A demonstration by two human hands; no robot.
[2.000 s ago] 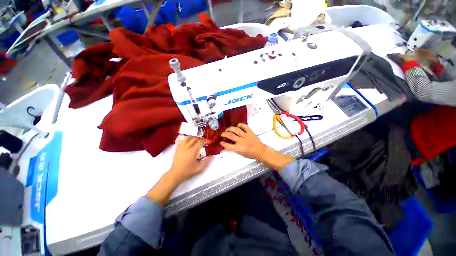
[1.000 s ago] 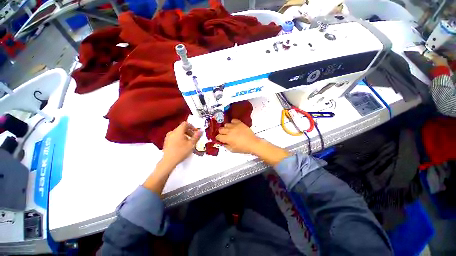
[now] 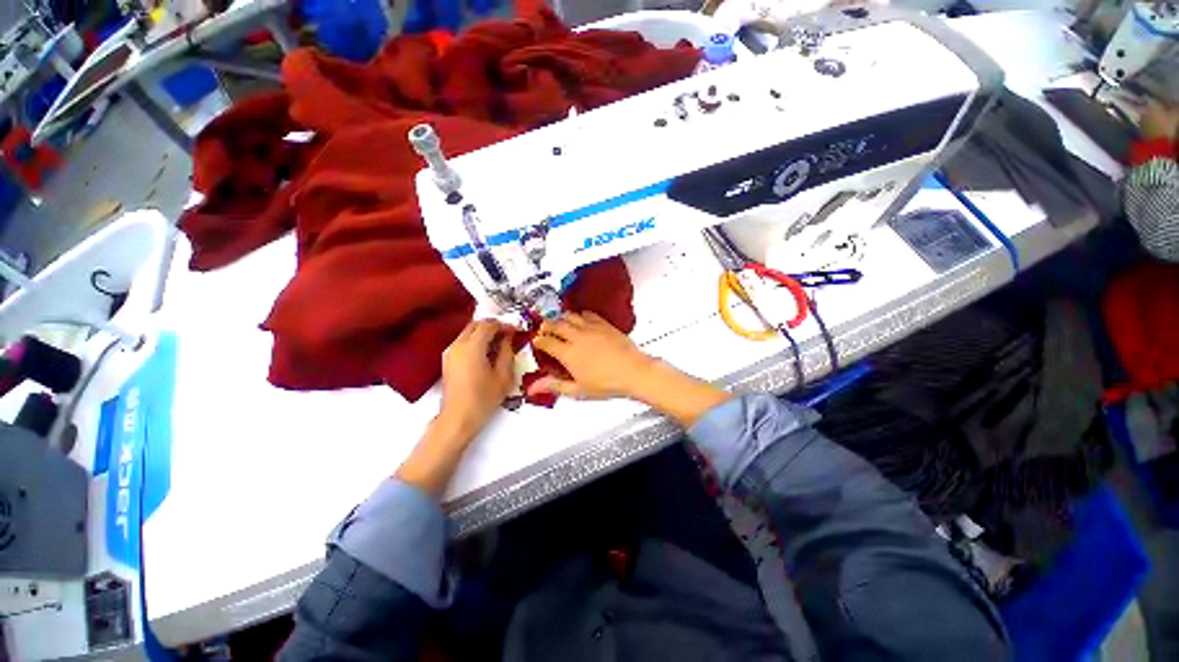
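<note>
A dark red garment lies left of and behind the white sewing machine, with part of it under the head. My left hand has its fingertips closed on the red cloth edge just left of the needle area. My right hand presses and holds a small red part in front of the presser foot. The needle and the exact stitch spot are hidden by fingers and too small to tell.
Scissors with orange-red and yellow handles lie right of the needle, beside a slim dark tool. A dark cord hangs over the table edge. A second machine stands at left. A person's striped sleeve shows at far right.
My left hand has moved back to the cloth at the needle, from slightly apart. My right hand stays on the small red part, its fingers now covering more of it. The view has shifted slightly.
</note>
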